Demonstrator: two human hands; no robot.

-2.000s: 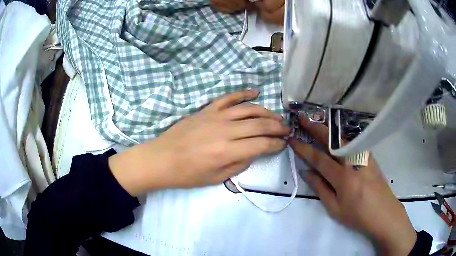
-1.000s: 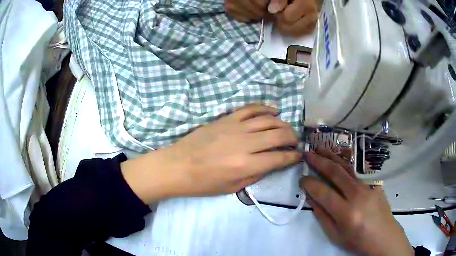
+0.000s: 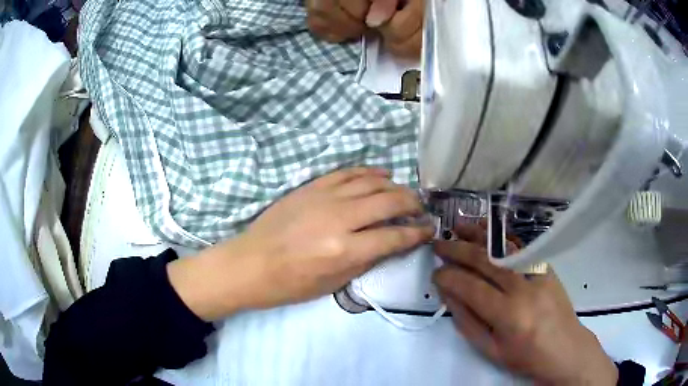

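Note:
A green-and-white checked garment piece lies gathered left of the sewing machine head. My left hand lies flat, its palm on the piece's near edge and its fingertips beside the presser foot. My right hand is just right of it, fingers bent at the narrow white tape near the needle. The white tape loops down over the bed's front edge between my hands. The needle tip and the fingertips' hold are partly hidden.
White and cream cloth is heaped at the far left. Another person's hands are at the top, by the checked piece. Snips with red-orange handles lie right of the bed. A ribbed cream knob is at the right.
The view swung right, then back. The white tape loop hanging between my hands is shorter. My right fingers have drawn in closer below the presser foot.

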